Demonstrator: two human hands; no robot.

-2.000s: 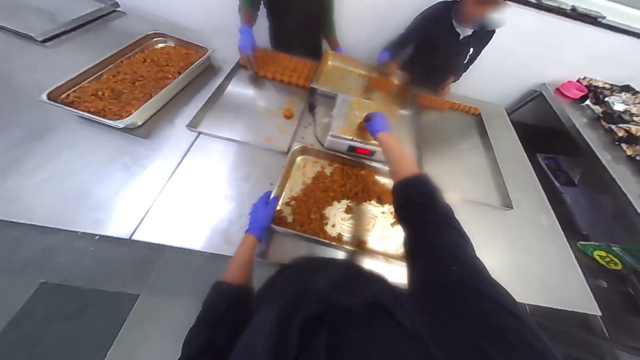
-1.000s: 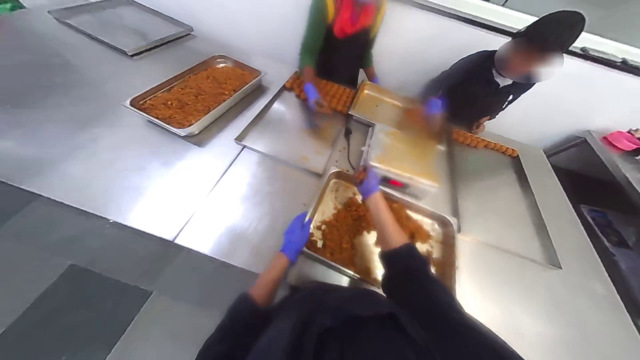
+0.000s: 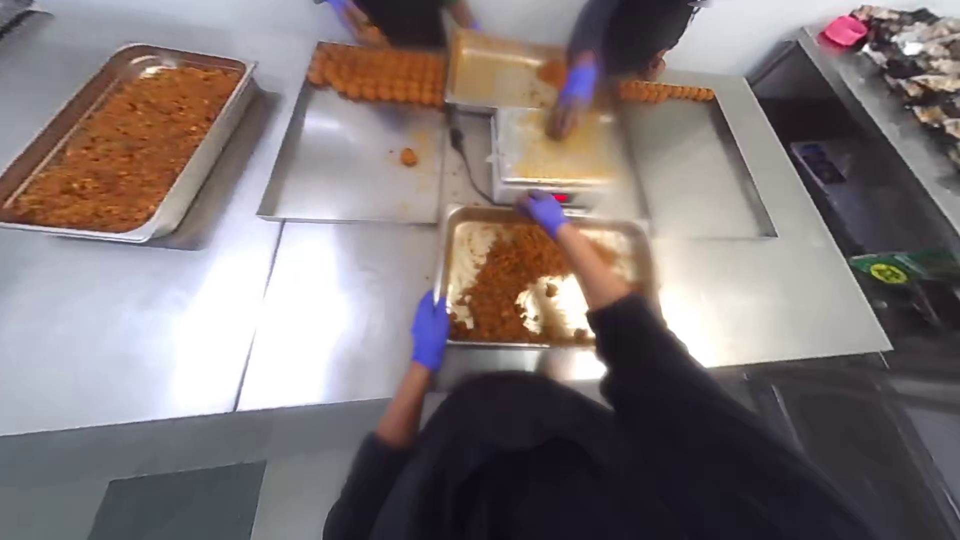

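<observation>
In a blue glove, my left hand grips the near left edge of a metal tray that holds a crumbly orange-brown food mixture. My right hand, gloved too, is over the tray's far rim, close to the front of a digital scale; blur hides whether its fingers hold anything. On the scale lies a flat pan smeared with yellowish residue. A single small ball of the mixture sits on the flat sheet tray to the left.
A deep metal pan of the same mixture stands far left. Rows of shaped balls line the left sheet tray's back. Another sheet tray is at right, a shallow tray behind the scale. A co-worker's gloved hand reaches over the scale.
My right hand has moved from within the tray to its far rim by the scale. The co-worker's hand at the right now reaches over the scale's pan. My left hand stays at the tray's left edge.
</observation>
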